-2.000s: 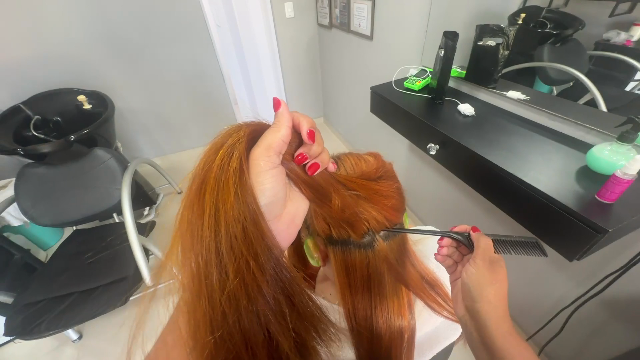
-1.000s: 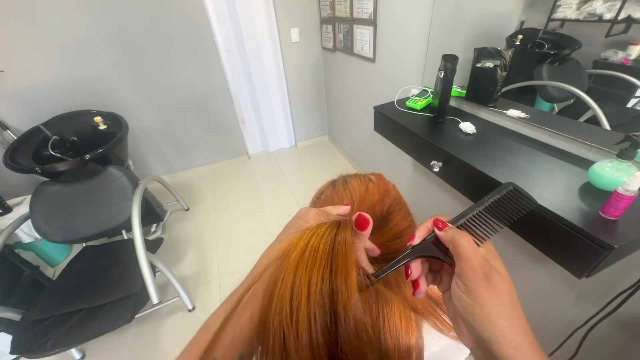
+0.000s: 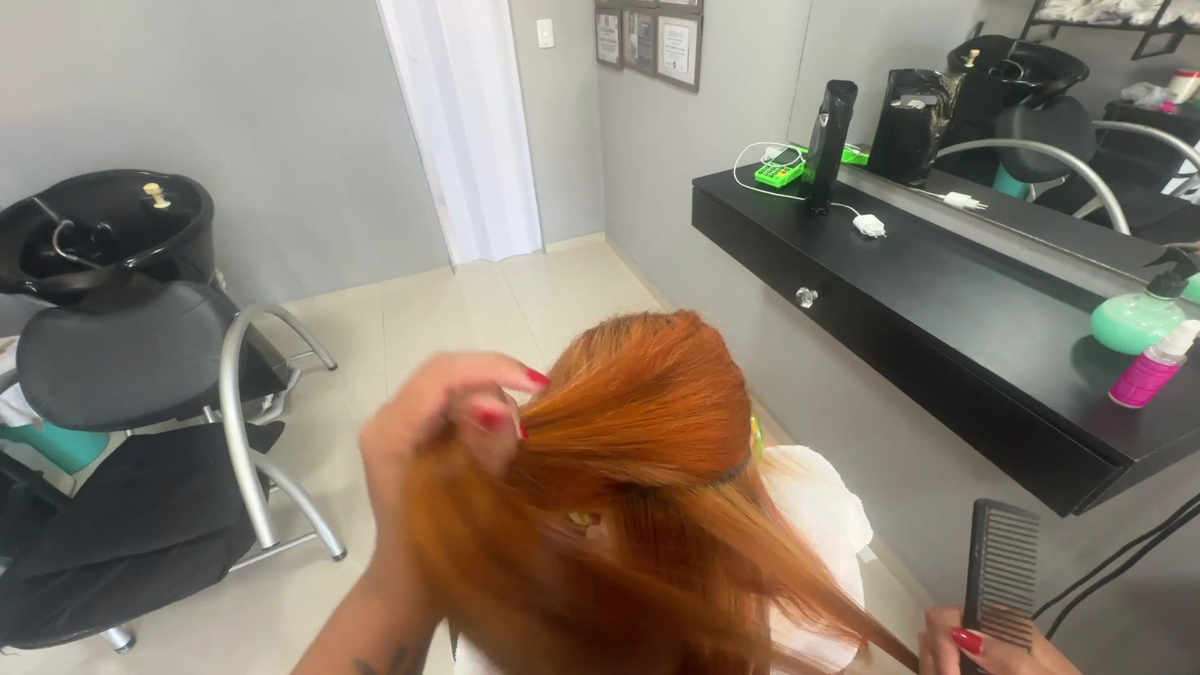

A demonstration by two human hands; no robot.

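Note:
A seated person's long copper-red hair fills the middle of the view, seen from behind, with a white towel over the shoulders. My left hand, its nails red, grips a gathered upper section of this hair, drawn out to the left; its fingers are partly blurred. At the lower right, my right hand holds a black comb with its teeth upward. A thin strand of hair stretches from the head to that hand. A bit of a yellow-green clip shows at the head's right side.
A black wall shelf with a drawer knob runs along the right under a mirror, bearing a green card terminal, a white charger, a green bottle and a pink bottle. A black wash basin and chair stand left.
My left hand has moved left and up from the head with the gathered hair. The right hand with the comb has moved away from the head to the lower right.

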